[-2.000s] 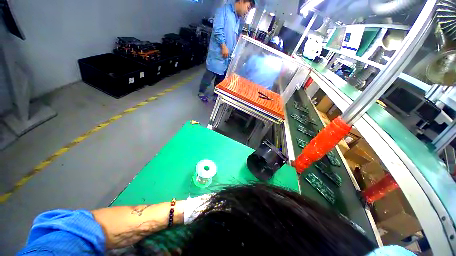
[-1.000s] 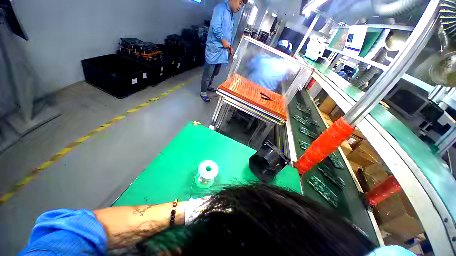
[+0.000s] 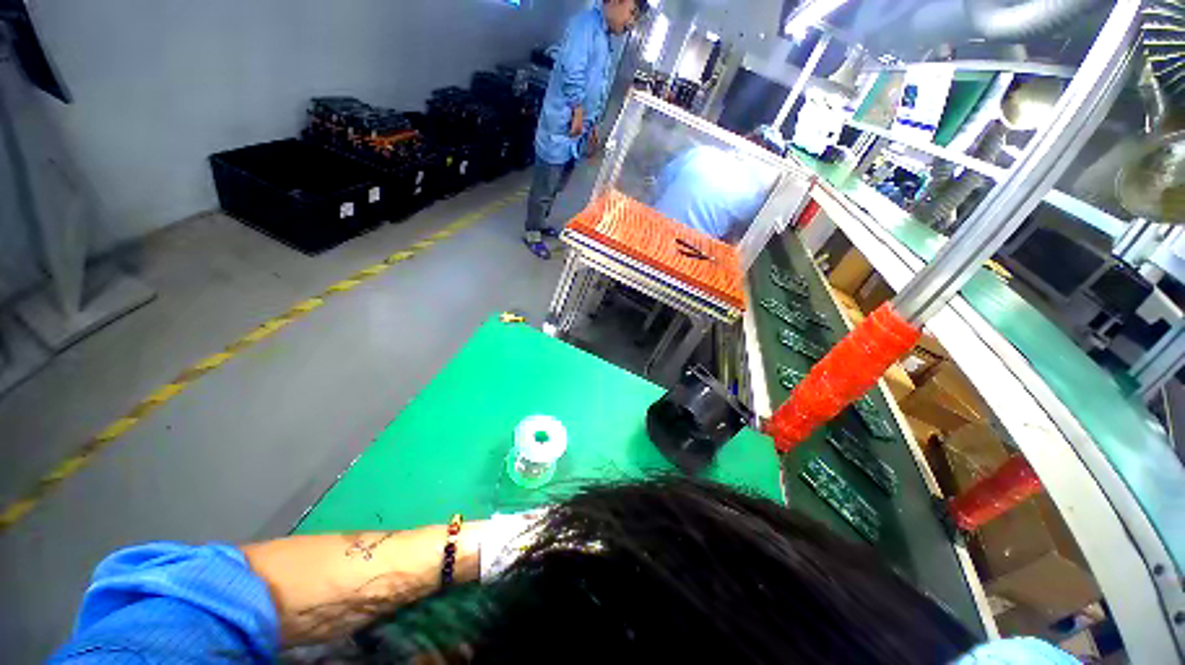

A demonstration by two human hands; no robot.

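My left forearm comes in from the lower left, with a blue sleeve and a beaded bracelet. Only the white-gloved wrist part of my left hand (image 3: 509, 540) shows; dark hair hides the fingers and anything in them. My right hand is not in view; a scrap of pale blue sleeve shows at the bottom right. A white-green wire spool (image 3: 538, 450) stands on the green mat (image 3: 448, 403), beyond my left wrist. A black cylinder, perhaps an extractor nozzle (image 3: 691, 421), lies on the mat at its right side.
A dark green conveyor (image 3: 812, 448) with circuit boards (image 3: 842, 496) runs along the right, beside a red-wrapped post (image 3: 845, 377). Ahead is a shielded stand with an orange tray (image 3: 660, 250). A blue-coated person (image 3: 568, 111) stands beyond. Black bins (image 3: 293, 192) line the wall.
The standing person has shifted posture and moved their hands. The blue-clad person behind the clear shield has leaned differently. My left forearm, the spool and the black cylinder stay in place.
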